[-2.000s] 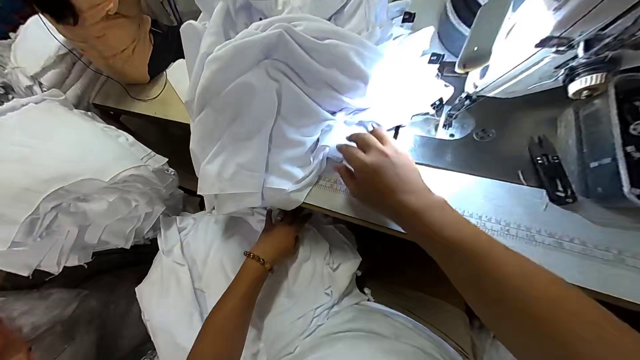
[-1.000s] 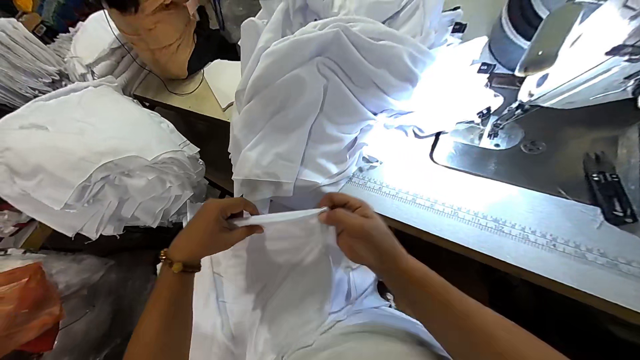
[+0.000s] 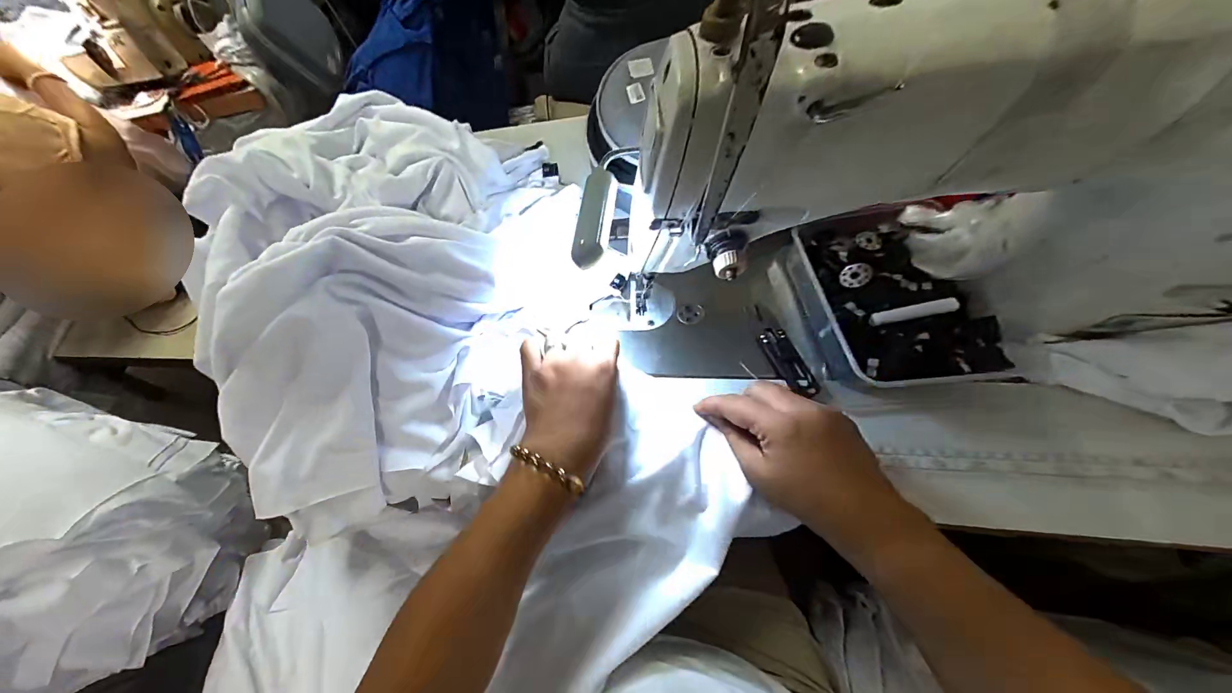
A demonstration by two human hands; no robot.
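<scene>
White fabric (image 3: 664, 462) drapes over the table's front edge beneath both hands. My left hand (image 3: 570, 399), with a bracelet at the wrist, holds the fabric just in front of the sewing machine's needle and presser foot (image 3: 637, 296); its fingertips are partly lost in the lamp's glare. To the right, my right hand (image 3: 784, 438) pinches the fabric's edge between thumb and fingers. The sewing machine's head (image 3: 866, 106) stands above and behind my hands. A big heap of white cloth (image 3: 356, 318) lies left of the needle.
A clear plastic box (image 3: 857, 366) of bobbins and small parts stands right of the needle plate. Black thread snips (image 3: 787, 361) lie beside it. A stack of white cut pieces (image 3: 106, 539) is at lower left. Another person (image 3: 87, 212) is at the left edge.
Both hands have moved from above the lap to the machine's bed, bringing white fabric along. The view has swung right, showing more of the machine.
</scene>
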